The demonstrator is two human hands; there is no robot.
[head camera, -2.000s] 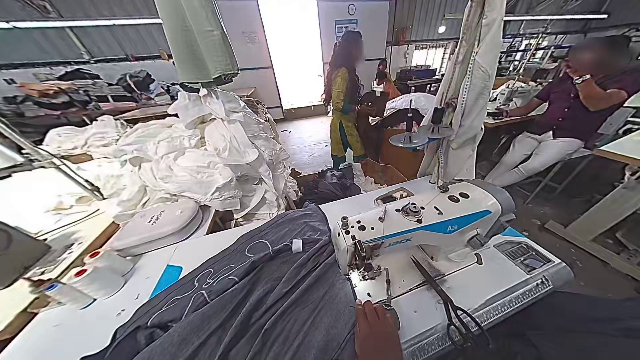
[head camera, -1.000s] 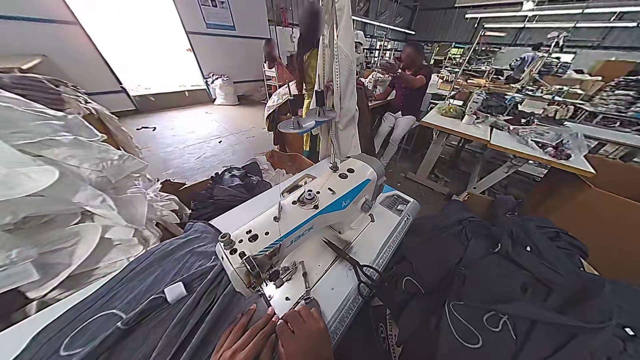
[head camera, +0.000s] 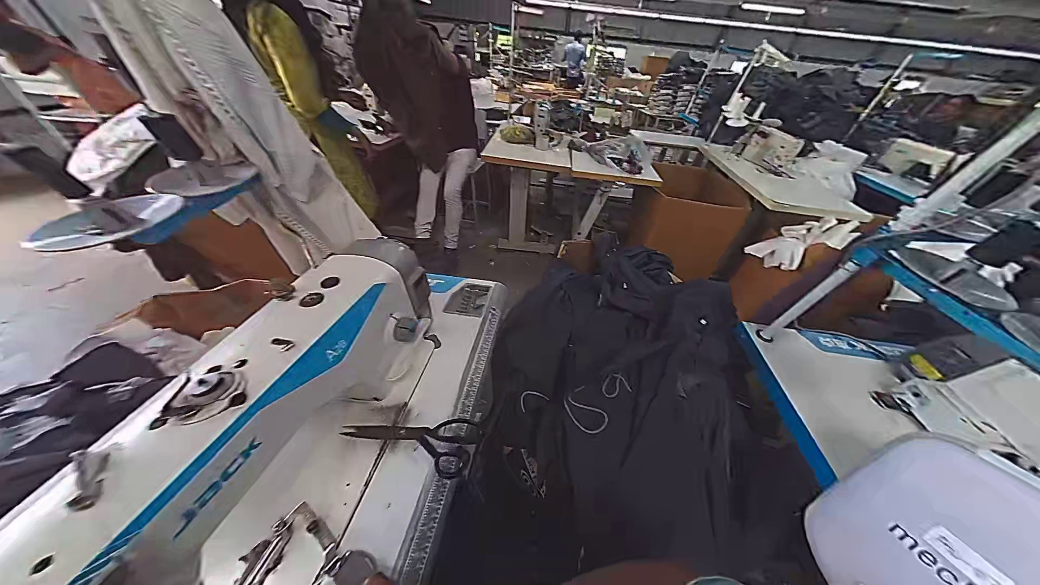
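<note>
A white and blue Jack sewing machine point(head camera: 325, 357) fills the left side. Black-handled scissors point(head camera: 435, 435) lie on its bed with the blades pointing left. At the bottom edge shows a strip of skin, part of my right hand or forearm point(head camera: 650, 573), in front of the dark garments point(head camera: 650, 439); its fingers are hidden. A sliver of skin, perhaps a fingertip of my left hand point(head camera: 378, 579), shows beside the metal parts near the needle area. What either hand holds cannot be seen. White drawstrings lie on the dark garments.
Another machine table point(head camera: 821, 406) with a white padded cover point(head camera: 926, 512) stands at right. Cardboard boxes point(head camera: 691, 215) and worktables point(head camera: 528, 154) are beyond. Thread-stand discs point(head camera: 106, 221) and hanging white cloth point(head camera: 236, 106) are at upper left. Several people stand behind.
The view has swung strongly to the right. Both hands, earlier together at the needle area, are now almost out of the frame. A person seated before now stands.
</note>
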